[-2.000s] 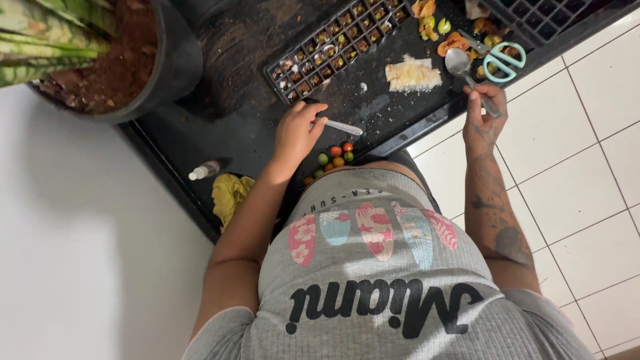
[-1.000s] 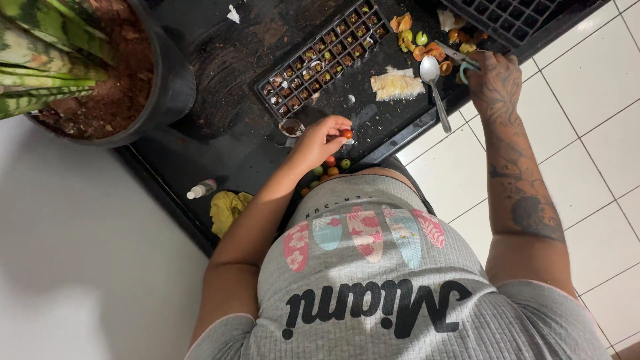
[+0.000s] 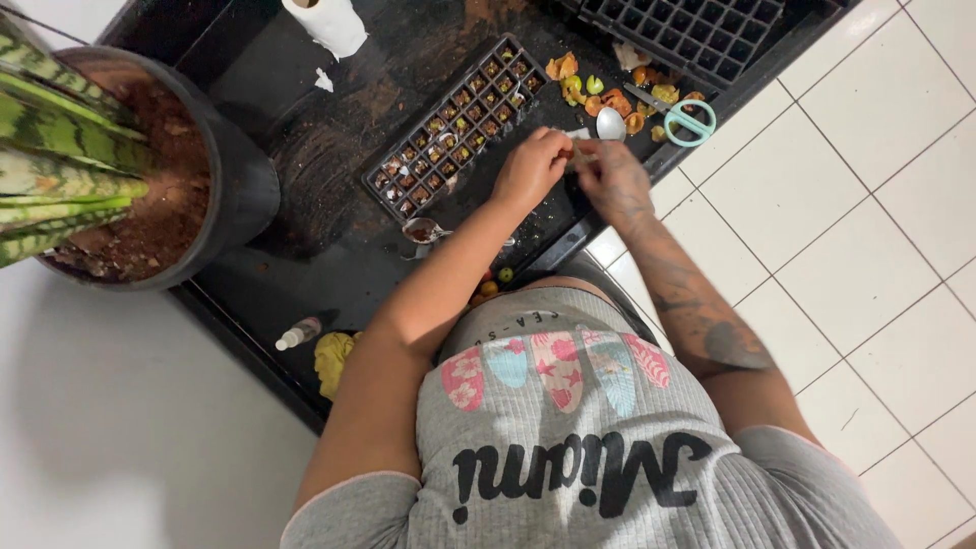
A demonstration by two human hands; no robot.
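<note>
My left hand [image 3: 532, 169] has its fingertips pinched on a small red fruit [image 3: 566, 155], mostly hidden. My right hand [image 3: 616, 179] meets it fingertip to fingertip; whether it grips anything is unclear. Under both hands lies a piece of white paper [image 3: 581, 133], largely covered. A metal spoon [image 3: 611, 123] rests just beyond my right hand, beside scissors with pale green handles [image 3: 690, 122]. Left of my hands is a black seedling tray [image 3: 457, 130], its cells holding brown and greenish bits. Another spoon [image 3: 422, 230], with dark soil in its bowl, lies near the tray's lower end.
Cut fruit skins [image 3: 614, 101] lie around the scissors. More black cell trays [image 3: 686, 34] are at the upper right, and a paper roll [image 3: 328, 23] at the top. A potted snake plant [image 3: 244, 175] stands left. A small bottle [image 3: 298, 334], yellow cloth [image 3: 333, 364] and small fruits [image 3: 489, 288] lie nearer me.
My right hand has left the scissors and come across to my left hand. My left hand has moved up and right, away from the small fruits near my waist, with the red fruit.
</note>
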